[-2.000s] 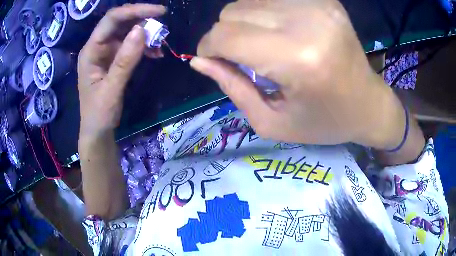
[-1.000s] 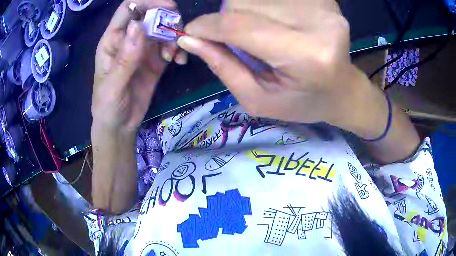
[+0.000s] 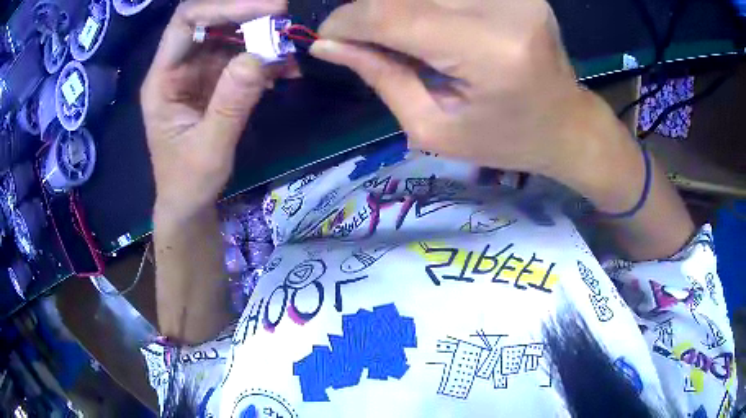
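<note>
My left hand (image 3: 200,90) grips a small white block (image 3: 263,37) between thumb and fingers near the top edge. Red and dark lead wires (image 3: 301,33) come out of the block's right side. My right hand (image 3: 491,98) pinches these wires between thumb and forefinger, close to the block. A small white connector plug (image 3: 199,33) on a red and dark wire sticks out on the block's left, in front of my left palm. A band is around my right wrist. My right palm's inside is hidden.
Round white housings (image 3: 72,95) stand along the bench's left side. A dark flat object with a red edge (image 3: 80,237) lies below them. The black bench surface (image 3: 327,114) has a green edge. Purple-white parts (image 3: 245,245) are below it. Black cables (image 3: 650,102) hang at the right.
The block has turned in my left hand from its open face to a plain white side. The plug's wire now shows at the left. My right hand still pinches the wires.
</note>
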